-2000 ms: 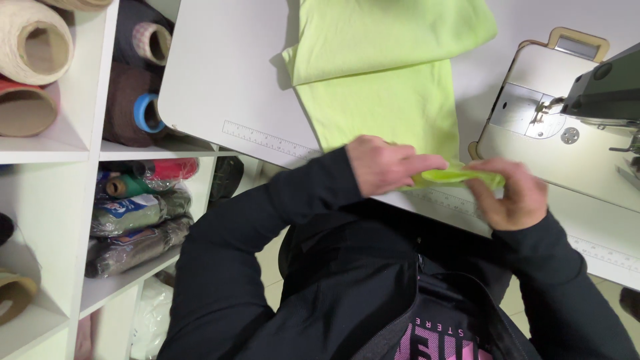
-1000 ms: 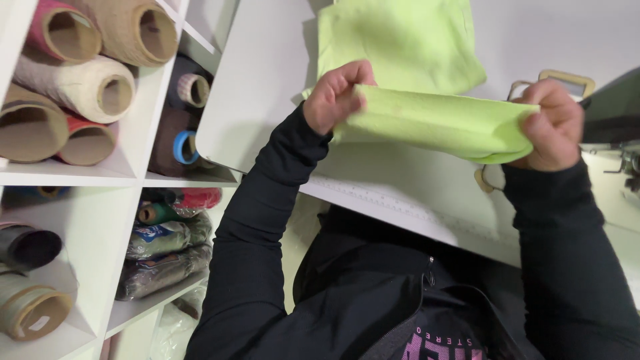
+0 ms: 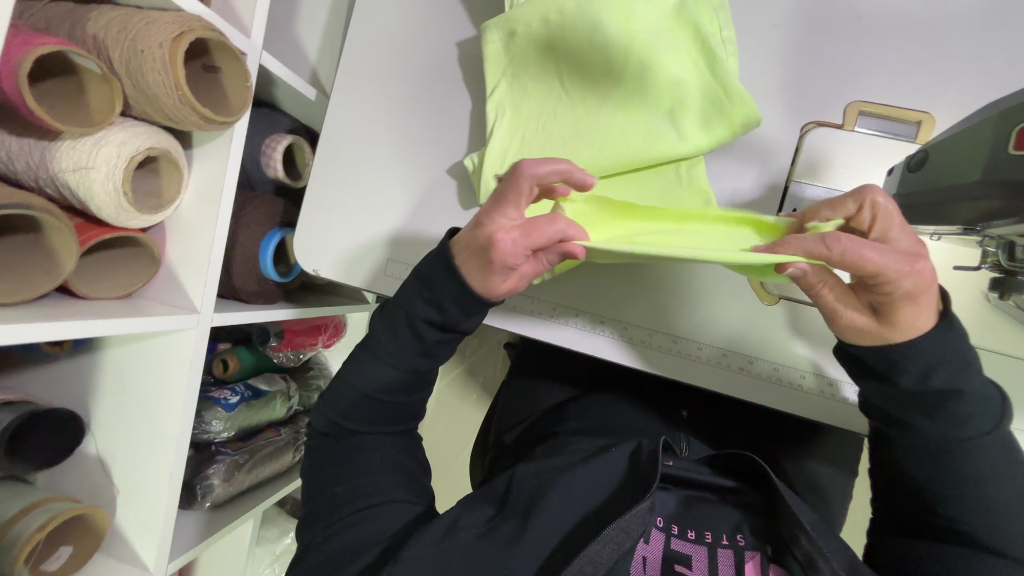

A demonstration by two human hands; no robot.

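Observation:
Lime-green fabric [image 3: 608, 88] lies folded on the white sewing table [image 3: 400, 144]. Its near edge [image 3: 680, 232] is raised and spread between my hands, and an opening between two layers shows there. My left hand [image 3: 528, 232] pinches the left end between thumb and fingers. At the right end, my right hand [image 3: 864, 260] grips the cloth, with a small bit of it poking out between the fingers. Beyond my right hand stands the sewing machine [image 3: 968, 160], its needle area partly cut off by the frame's right side.
A printed ruler scale [image 3: 680, 344] runs along the table's near edge. White shelving [image 3: 160, 344] at the left holds cones of yarn [image 3: 152, 176] and plastic-wrapped spools [image 3: 248, 408]. A metal plate with a beige-rimmed handle [image 3: 888, 120] lies beside the machine.
Two seconds ago my hands were close together on a small gathered part of the fabric; they are now apart. Since one second ago the held edge has come open, showing its inside.

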